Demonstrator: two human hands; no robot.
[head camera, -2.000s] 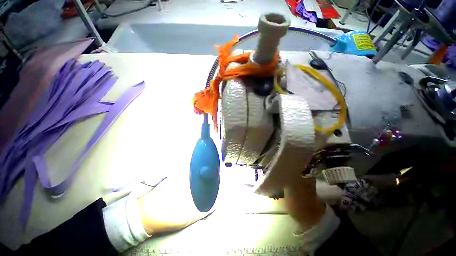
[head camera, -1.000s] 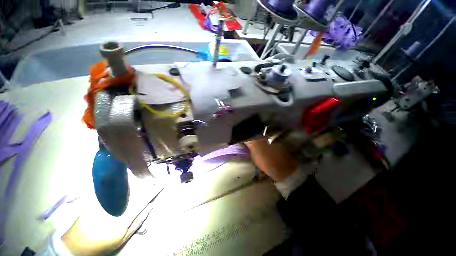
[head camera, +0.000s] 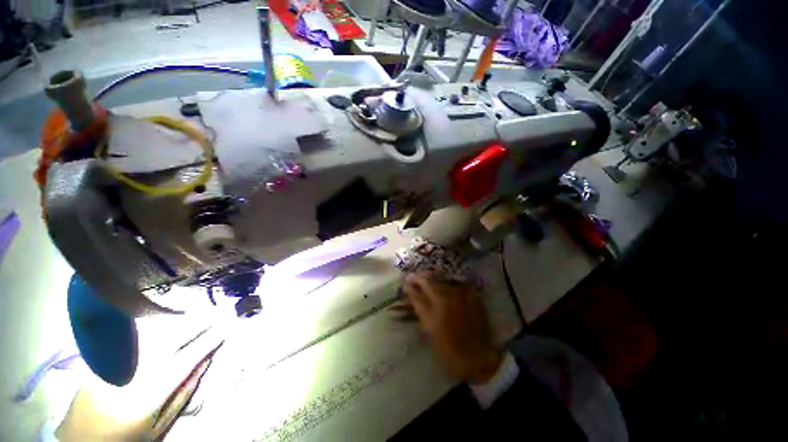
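My left hand (head camera: 108, 410) is at the lower left, washed out by glare. A slim dark pointed tool (head camera: 186, 388), perhaps thread snips, lies along its fingers and points to the needle area. My right hand (head camera: 458, 332) is right of the needle area, its fingertips against a black-and-white printed fabric scrap (head camera: 428, 259); whether they grip it is unclear. A purple strip (head camera: 346, 256) lies under the arm of the whitish sewing machine (head camera: 259, 155). The needle is lost in the glare beside the dark presser parts (head camera: 242, 289).
A blue bulb (head camera: 104, 332) hangs at the left of the machine head, below an orange tie (head camera: 54, 142) and yellow cord (head camera: 207, 164). Purple strip pieces (head camera: 43, 373) lie at left. A ruler scale (head camera: 337, 397) runs along the front edge. Another machine (head camera: 661, 134) stands at right.
The view has swung right, so the machine and blue bulb sit further left. My right hand has come out from behind the machine head to the printed scrap. The left hand's dark tool now shows.
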